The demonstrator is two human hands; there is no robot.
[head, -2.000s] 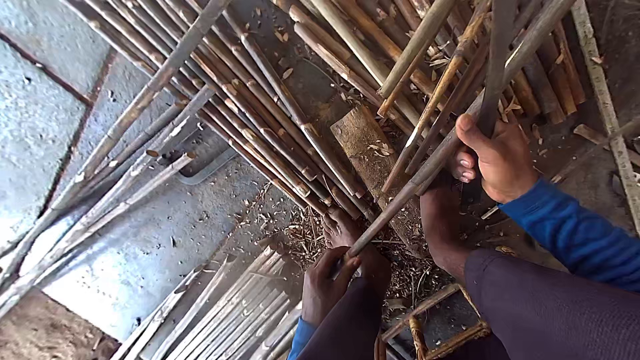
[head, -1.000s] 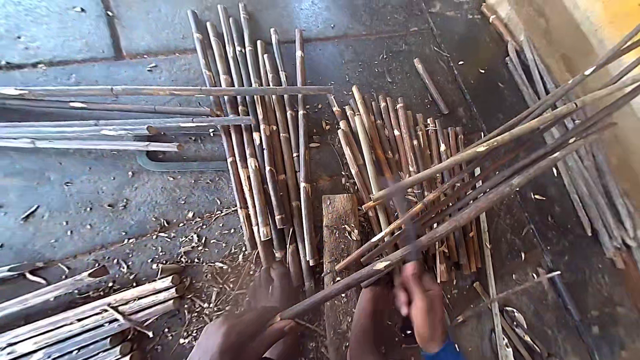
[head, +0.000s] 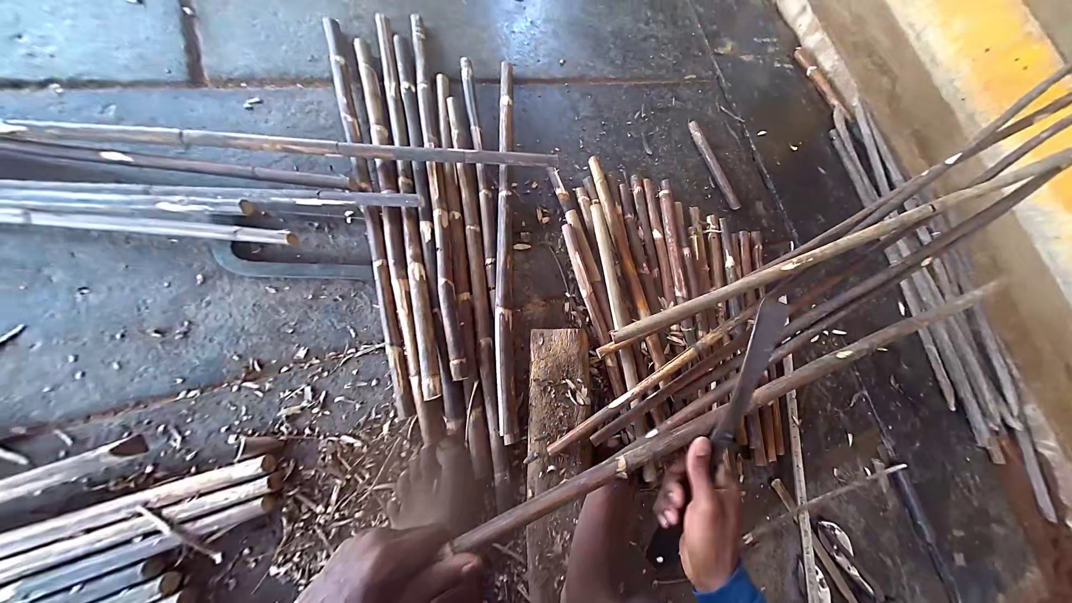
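My left hand [head: 394, 569], at the bottom centre, grips the near end of a long wooden pole [head: 586, 479], which slants up to the right. My right hand [head: 708, 523] is closed on the handle of a machete [head: 752, 360], right of centre, below the pole. The blade points up and crosses the pole. Several other long poles [head: 804, 261] slant up to the right beyond it. A flat wooden board [head: 559, 377] lies on the floor between my feet, partly under the held pole.
Cut sticks [head: 435, 251] lie side by side ahead, with shorter sticks [head: 653, 243] to their right. More poles lie at the left [head: 126, 142], lower left [head: 167, 511] and along the right wall [head: 938, 293]. Shavings [head: 335, 494] litter the floor around my feet.
The view has turned a good deal since two seconds ago. My left hand still holds the pole and my right hand the machete; the blade now shows lying across the pole.
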